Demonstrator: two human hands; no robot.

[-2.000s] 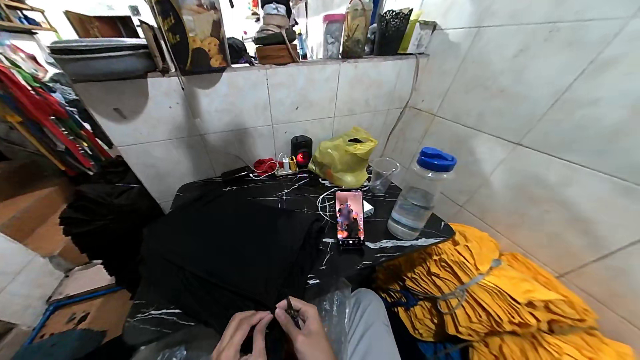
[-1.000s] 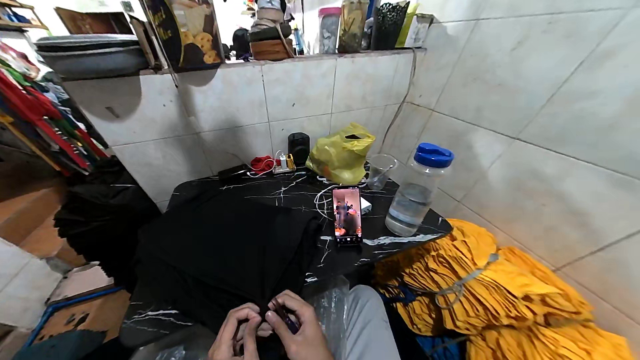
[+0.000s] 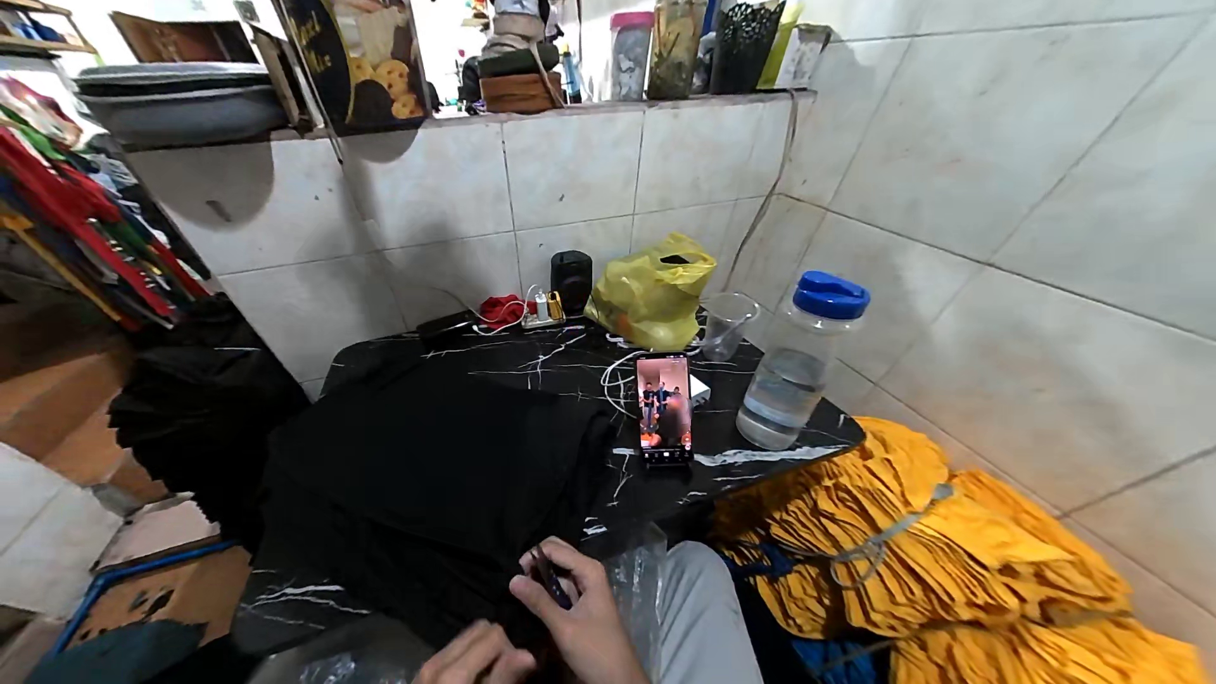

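At the bottom middle, my right hand (image 3: 579,608) holds a small dark tool (image 3: 551,578), perhaps thread snips, between thumb and fingers. Lower and to its left is my left hand (image 3: 475,655), its fingers curled at black cloth; what they grip is hidden. The black cloth (image 3: 427,456) covers the left and front of a black marble-patterned table (image 3: 570,366). Beyond my right hand a phone (image 3: 665,408) stands upright with its screen lit. A clear plastic bag (image 3: 635,575) lies beside my right hand, against a grey trouser leg (image 3: 708,617).
A blue-lidded water bottle (image 3: 793,370), a clear plastic cup (image 3: 727,328), a yellow plastic bag (image 3: 655,290) and a black speaker (image 3: 571,282) stand on the table. Tied bundles of yellow-orange cloth (image 3: 950,551) lie at the right. Tiled walls (image 3: 1064,171) enclose the back and right.
My hands, close together earlier, are now apart, with the left lower and the right raised with the dark tool. The red light on the speaker seen two seconds ago is off.
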